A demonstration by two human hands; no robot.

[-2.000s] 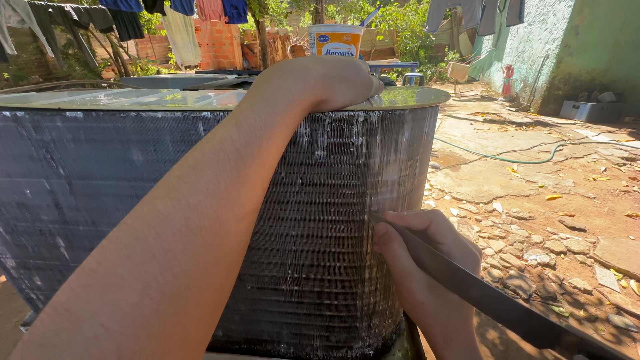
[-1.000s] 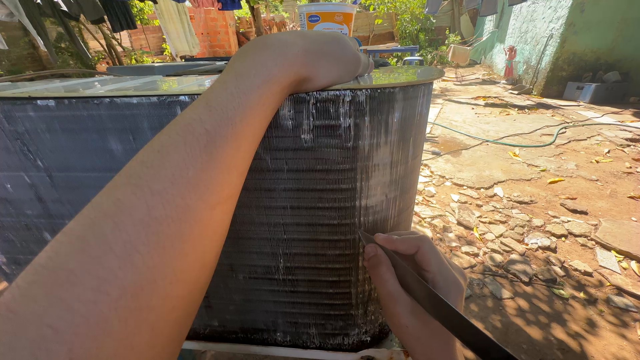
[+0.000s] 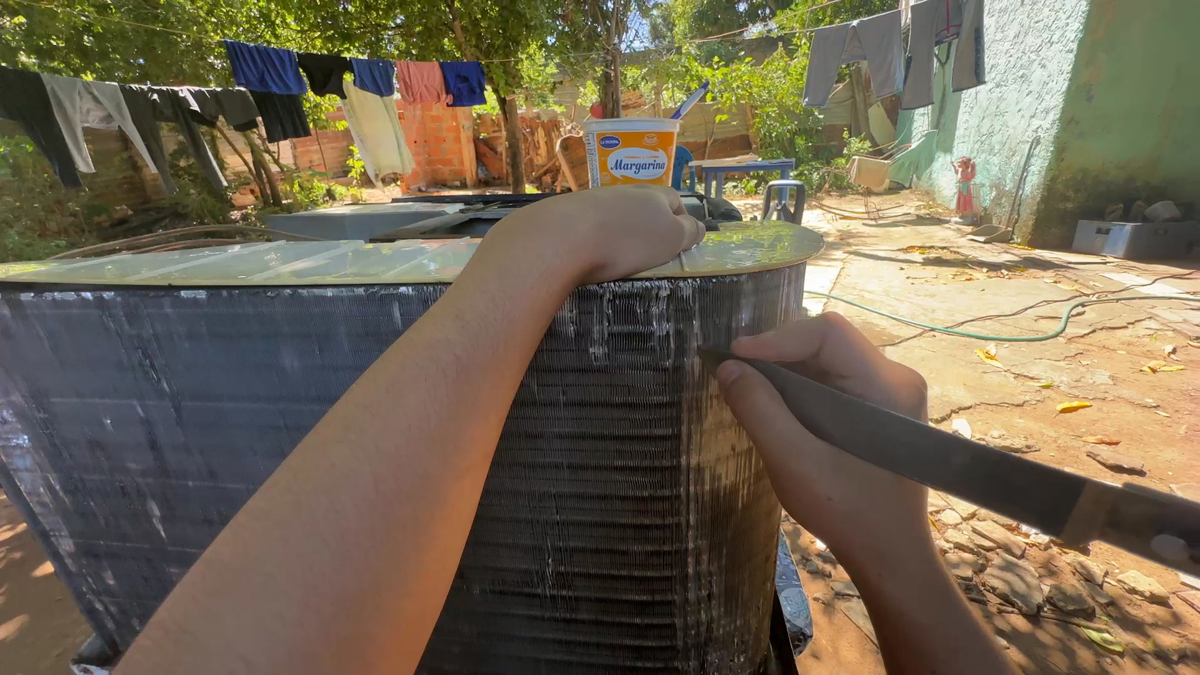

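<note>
A large finned condenser coil (image 3: 600, 422) stands upright, its dark fins scuffed with pale streaks, curving at the right end. A flat metal plate (image 3: 375, 258) covers its top. My left hand (image 3: 642, 230) rests on that plate near the right end, its fingertips mostly hidden. My right hand (image 3: 830, 422) grips a knife (image 3: 891, 445) by its blade close to the tip, thumb below and forefinger above. The tip meets the fins near the right curve, and the handle points to the lower right. Behind my left hand is a margarine tub (image 3: 633, 164) with something blue sticking up from it.
Clothes (image 3: 267, 70) hang on lines behind. A blue table (image 3: 741, 169) stands farther back. At the right, a green hose (image 3: 975, 335) crosses the paved ground, a grey crate (image 3: 1130, 239) sits by the wall, and broken stones (image 3: 1012, 581) lie near the coil.
Between one second ago and now, the knife tip and my right hand have moved up along the fins. My left hand remains on the top plate. The view has tilted upward.
</note>
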